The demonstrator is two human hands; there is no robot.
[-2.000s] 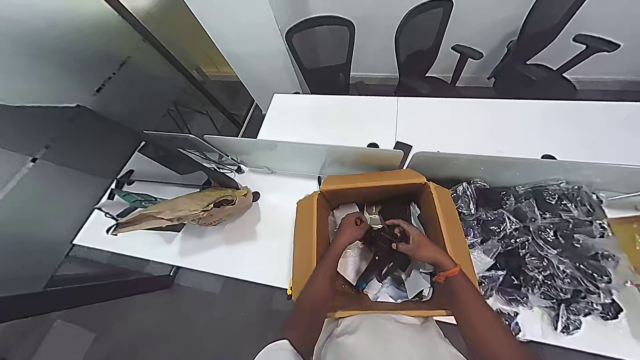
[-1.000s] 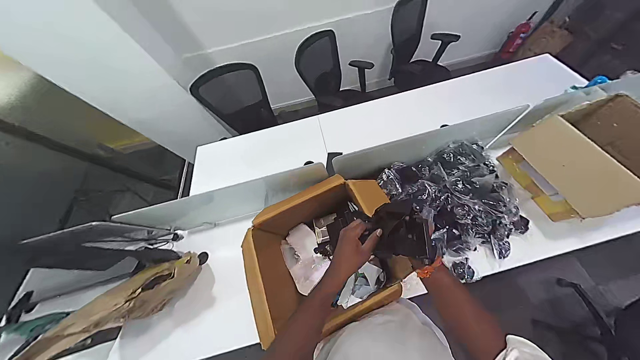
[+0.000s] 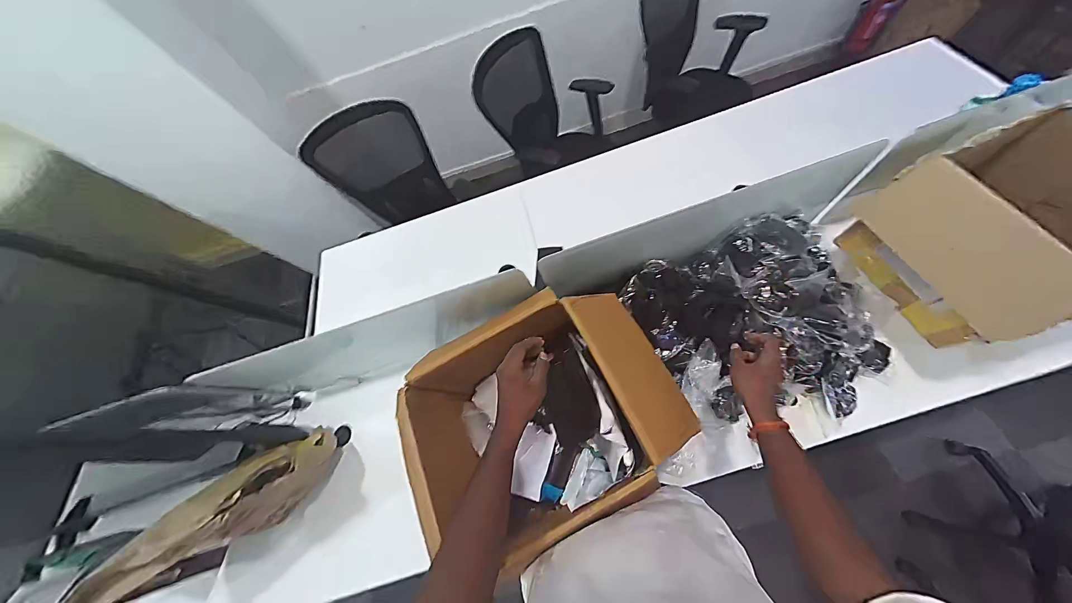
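Observation:
An open cardboard box stands at the desk edge against my front. My left hand is inside it, above dark items, white papers and a small blue thing; its fingers are curled and whether they grip anything is unclear. To the right of the box lies a heap of dark items in clear plastic bags. My right hand, an orange band on its wrist, reaches to the near side of this heap with bent fingers. What it touches there is too blurred to tell.
A crumpled brown paper package lies at the left on the white desk. A larger cardboard box stands at the right beside a yellow carton. Low glass dividers run behind; office chairs stand beyond the far desk.
My right hand has moved from the box to the bagged heap on the right. The dark item near my hands a second ago is no longer between them. The view has swung right since the first frame.

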